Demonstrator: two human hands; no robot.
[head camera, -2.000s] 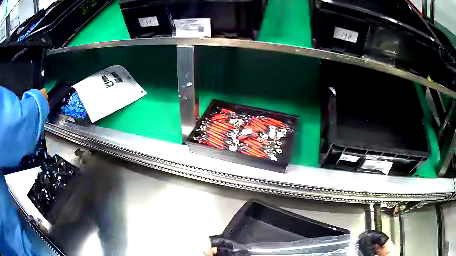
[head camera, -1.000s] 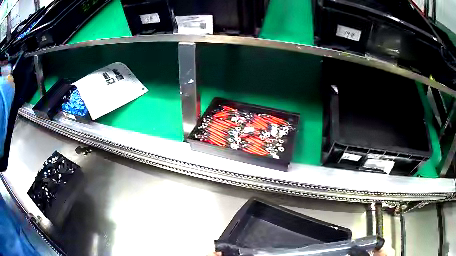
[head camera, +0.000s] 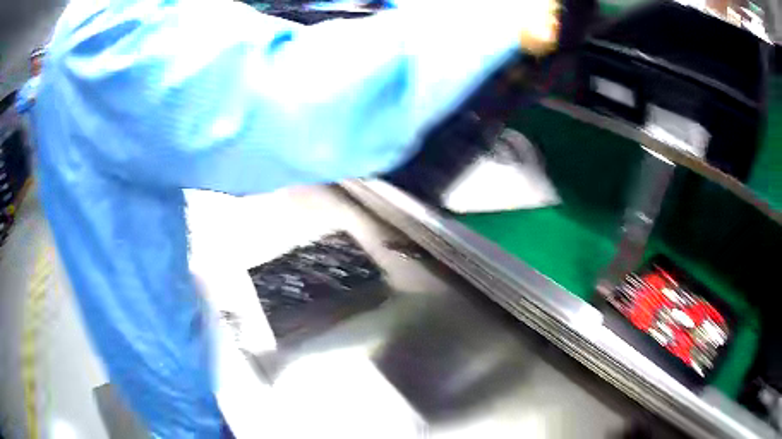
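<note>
Neither of my hands can be made out. A small dark blur sits at the bottom edge, right of centre, too unclear to name. The frame is strongly blurred. A black tray of small dark parts with light specks (head camera: 321, 279) lies on the steel bench (head camera: 480, 377). A black tray of red cable leads (head camera: 673, 317) with silvery ends stands on the green shelf at the right.
A person in a blue smock (head camera: 231, 111) fills the upper left, one arm reaching across to the shelf. A white printed sheet or bag (head camera: 506, 184) lies on the green shelf. Labelled black bins (head camera: 677, 86) stand on the upper shelf. A chain-like track (head camera: 549, 313) edges the bench.
The view has swung left, so the shelves and red-lead tray appear further right and tilted. The blue-smocked person now fills the left. The empty black tray, clear bag and my black-tipped fingers are out of sight.
</note>
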